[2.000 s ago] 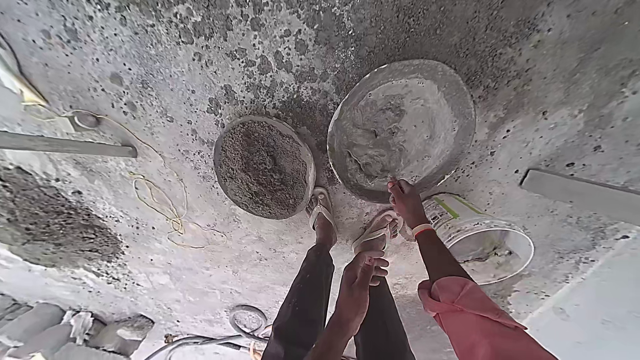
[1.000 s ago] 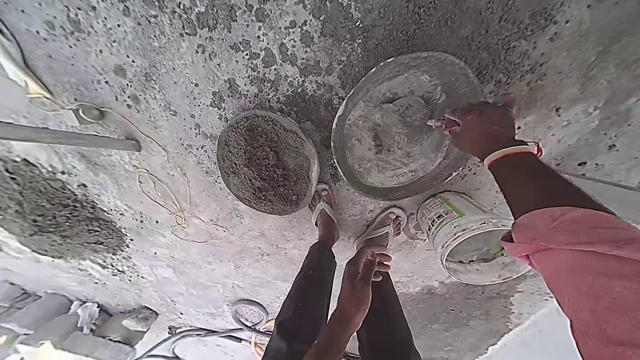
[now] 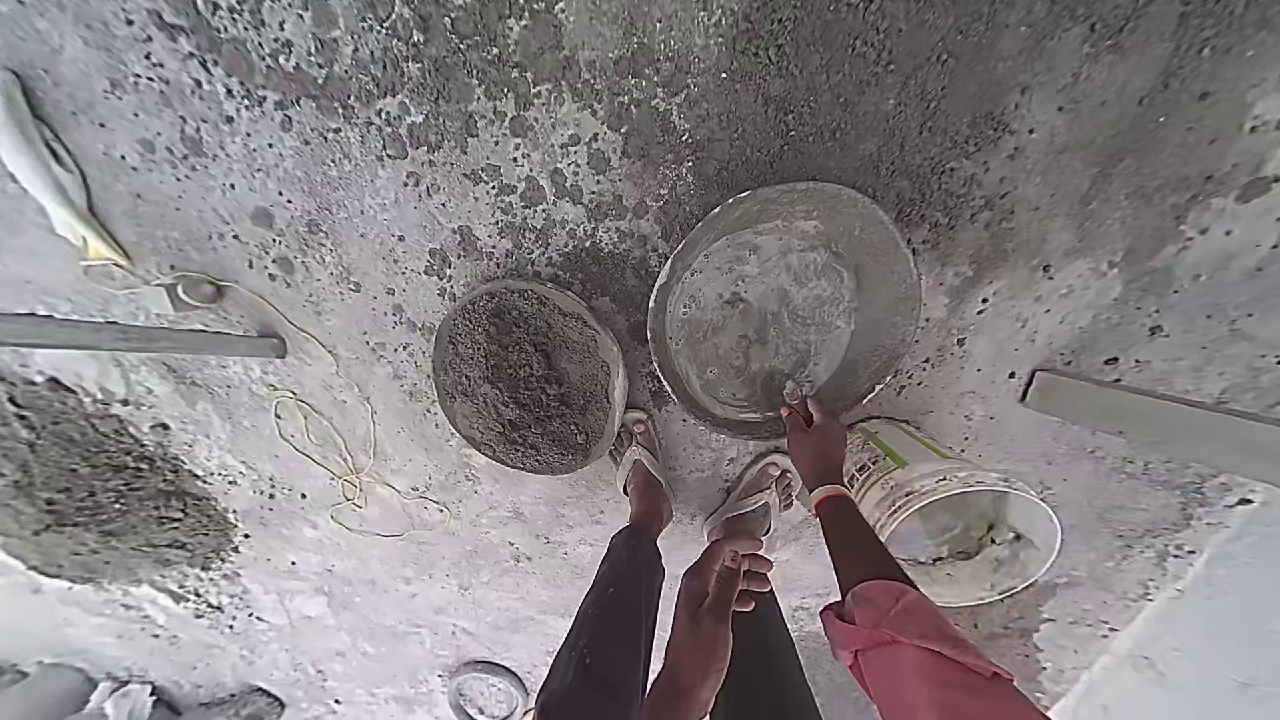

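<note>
My right hand [image 3: 816, 440] is closed around the handle of a tool, probably a trowel, at the near rim of a large round pan [image 3: 895, 300]. The tool's blade dips into the wet grey cement mix [image 3: 760, 305] and is mostly hidden. Over my right leg, my left hand [image 3: 722, 585] holds nothing, its fingers loosely curled and apart. To the left of the large pan stands a smaller round pan [image 3: 530, 375] heaped with dry-looking grey mortar or sand. A white plastic bucket [image 3: 960, 520] lies tipped on its side close to my right forearm, with grey residue inside.
Thin yellowish cord [image 3: 350, 485] lies tangled on the left floor, below a long bar [image 3: 140, 335]. A heap of grey sand or mortar [image 3: 100, 490] is at far left. Another flat bar [image 3: 1150, 415] lies at right. My sandalled feet [image 3: 640, 460] stand beside the pans.
My right hand has moved from the right side of the large pan back to its near rim. The mix surface looks wetter and smoother. My left hand stays over my leg.
</note>
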